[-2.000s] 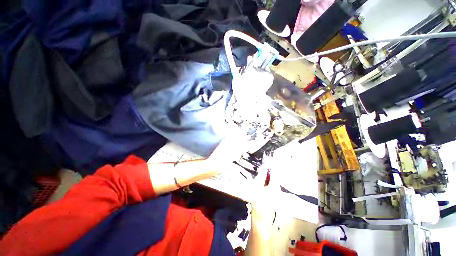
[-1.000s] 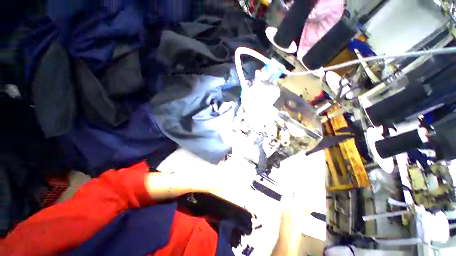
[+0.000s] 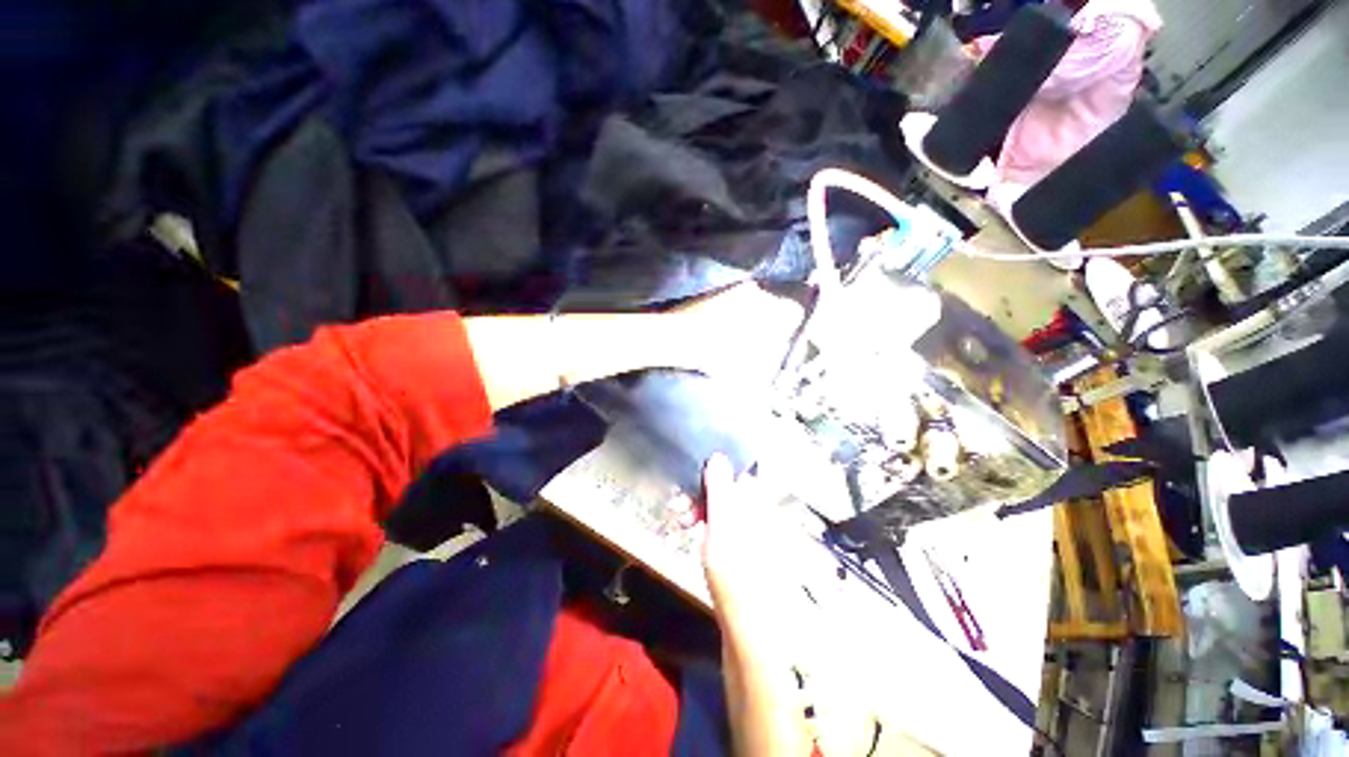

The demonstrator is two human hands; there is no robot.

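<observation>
A dark garment piece, blue-grey under the lamp (image 3: 658, 419), lies at the front left of the whitish overlock machine (image 3: 888, 399). My left hand (image 3: 732, 333) is stretched over its far side, close to the machine head, its fingers washed out by glare. My right hand (image 3: 728, 518) holds its near edge, thumb on top. A long narrow black strip (image 3: 947, 639) runs from the machine across the white table (image 3: 829, 651). Small red-and-dark snips (image 3: 962, 609) lie beside the strip. The needle area is hidden by glare.
A large navy and charcoal garment heap (image 3: 444, 104) fills the left and back. A curved white hose (image 3: 823, 207) stands above the machine head. A wooden stool or crate (image 3: 1132, 510) and black thread cones (image 3: 1003, 92) are at the right.
My left hand has moved up and away from me. My right hand has come left onto the cloth. The pale cloth left of the machine is now dark and nearer me. The view has shifted.
</observation>
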